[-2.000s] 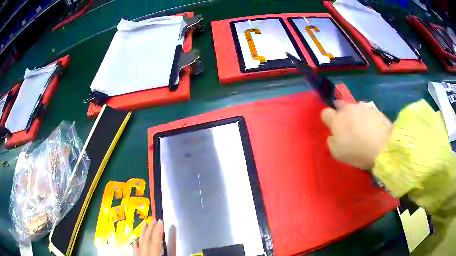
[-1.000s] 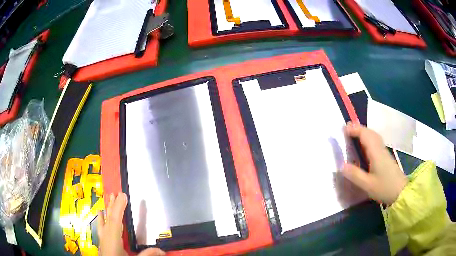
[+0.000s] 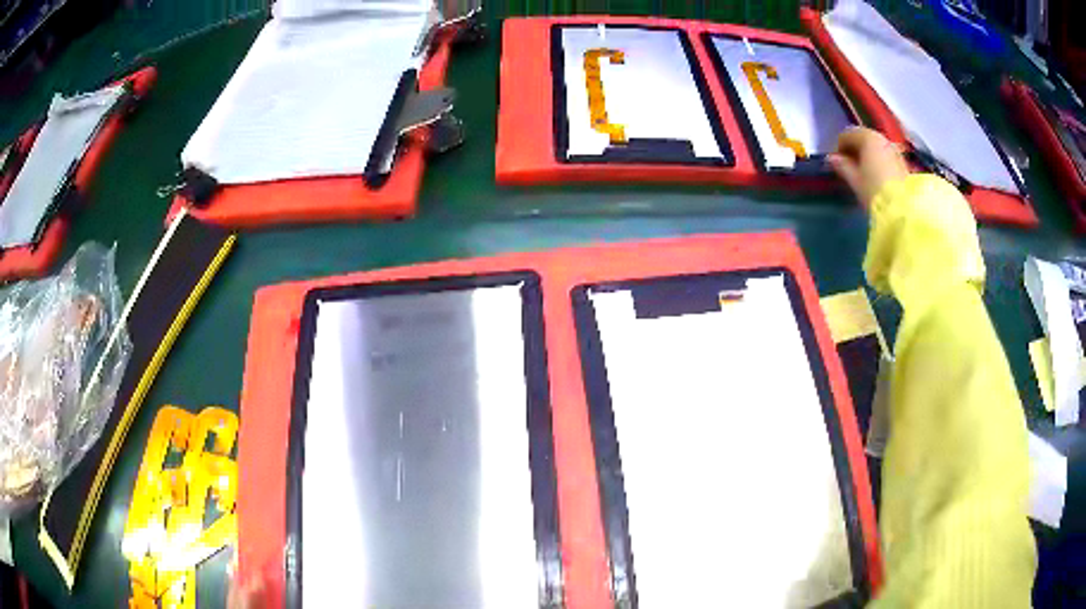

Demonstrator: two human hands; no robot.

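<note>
Two display modules lie side by side on the near red foam tray (image 3: pixel 557 416): the left module (image 3: pixel 411 440) has a grey-silver back, the right module (image 3: pixel 726 440) a white back with its black connector edge at the top. My right hand (image 3: pixel 867 157) reaches to the lower right corner of the right module (image 3: pixel 822 105) on the far red tray (image 3: pixel 524 107). Its fingertips are at or near that edge; whether they grip anything is unclear. Both far modules carry an orange flex cable (image 3: pixel 601 95). My left hand does not show clearly.
Loose flex cables (image 3: pixel 179 500), a black-and-yellow strip (image 3: pixel 143 357) and a clear plastic bag (image 3: pixel 54 369) are at left. Covered red trays with clips stand behind, left (image 3: pixel 316 107) and right (image 3: pixel 917 95). Pale paper scraps (image 3: pixel 848 314) lie right of the near tray, partly behind my sleeve.
My right hand has left the near right module, placed on the tray since the oldest frame, and reached forward to the far tray. My left hand has left the near tray's left edge. The view has tilted up.
</note>
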